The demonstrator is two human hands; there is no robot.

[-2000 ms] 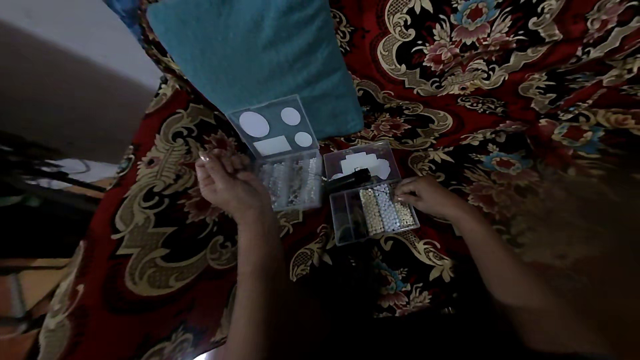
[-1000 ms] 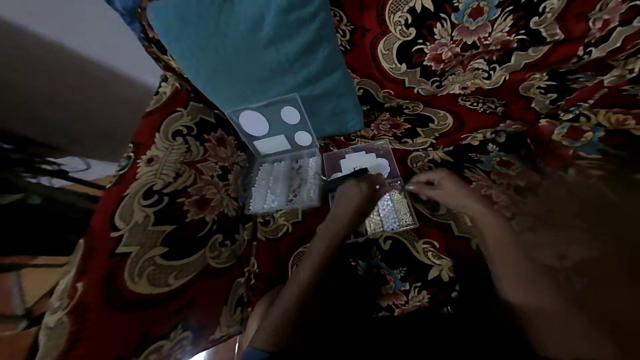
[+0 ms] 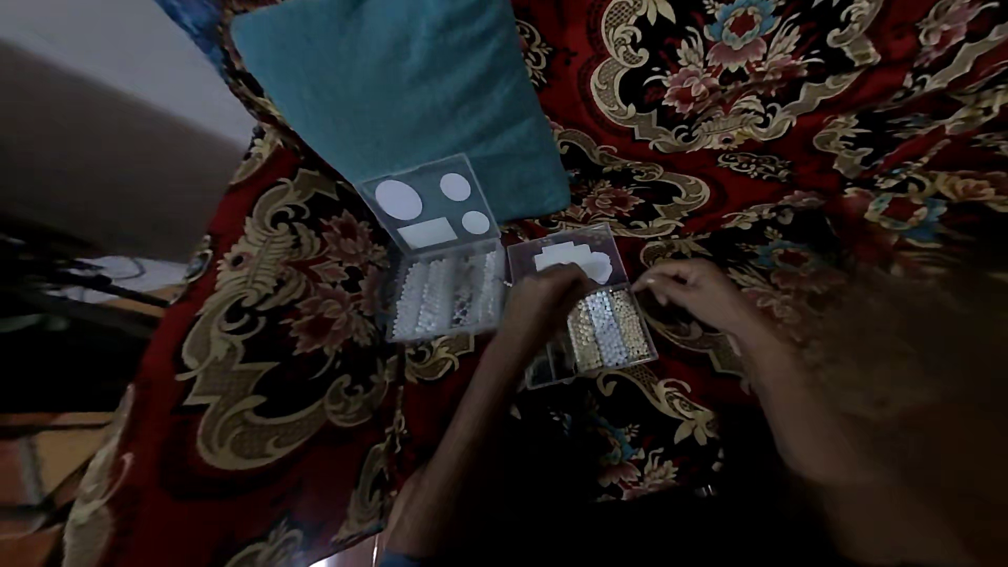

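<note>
A clear plastic compartment box lies with its lid raised and holds rows of gold and pale beads. White paper pieces are on the inside of its lid. My left hand is over the left part of this box, near the hinge; its fingertips are hidden. My right hand hovers at the box's upper right corner, thumb and index finger close together; whether something small is between them cannot be told. Left of it, a second clear box with white and clear beads has its lid up, bearing white ovals and a rectangle.
A teal cushion lies behind the left box. Both boxes rest on a red, black and gold floral cloth. A pale wall is at the upper left, with dark objects and floor tiles below it.
My left hand was raised over the left box two seconds ago and has moved right, over the box of gold beads. My right hand has shifted slightly off that box's corner.
</note>
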